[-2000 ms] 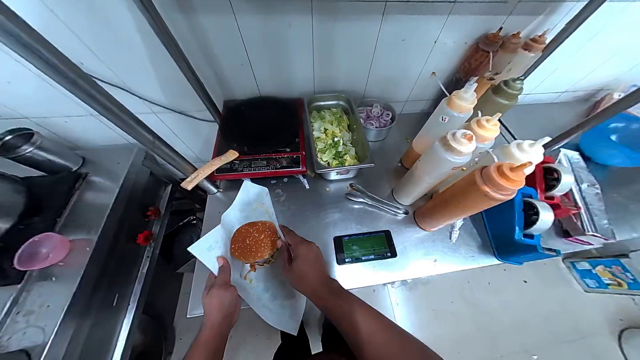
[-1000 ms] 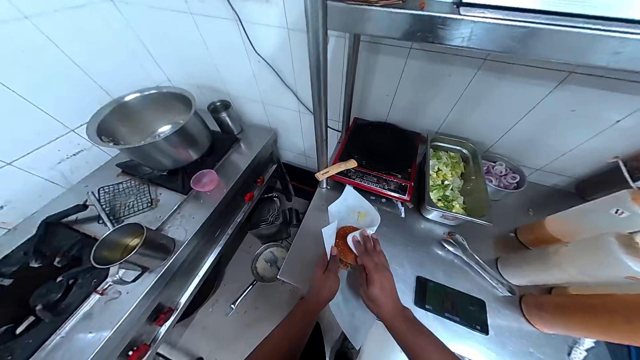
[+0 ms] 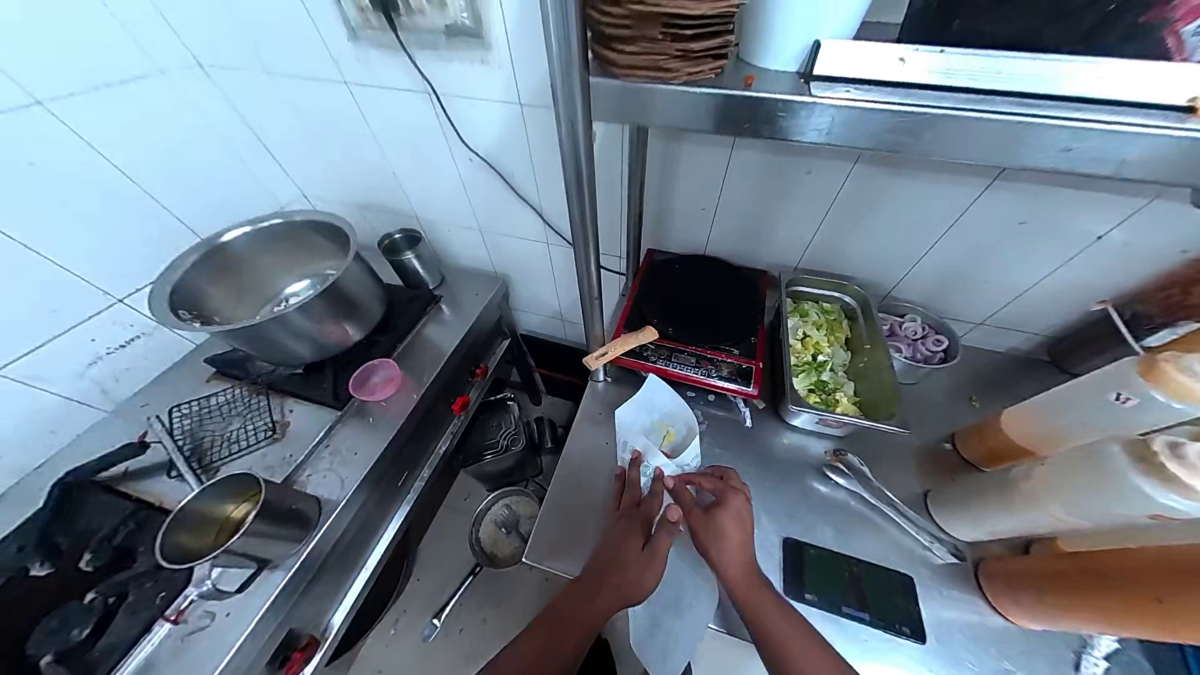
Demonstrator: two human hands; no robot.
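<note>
White wrapping paper [image 3: 670, 600] lies on the steel counter, its far part folded over at the middle. The burger is hidden under the paper and hands. My left hand [image 3: 635, 539] presses on the fold from the left, fingers spread. My right hand [image 3: 717, 520] pinches the paper's folded edge between thumb and fingers, close beside the left. A yellowish smear shows on the paper beyond the fingertips. Steel tongs [image 3: 891, 506] and a dark phone [image 3: 853, 591] lie right of my right hand.
Behind the paper stand a red induction cooktop [image 3: 698, 319] with a black pan, a steel tray of chopped lettuce [image 3: 820, 356] and a bowl of onion rings [image 3: 917, 339]. Sauce bottles [image 3: 1069, 487] stand at right. A shelf edge [image 3: 900, 131] hangs above; a large pot [image 3: 272, 281] is at left.
The burger, seen on the open paper before, is now covered. The paper is folded over it, and both hands have moved onto the fold. The view has swung left.
</note>
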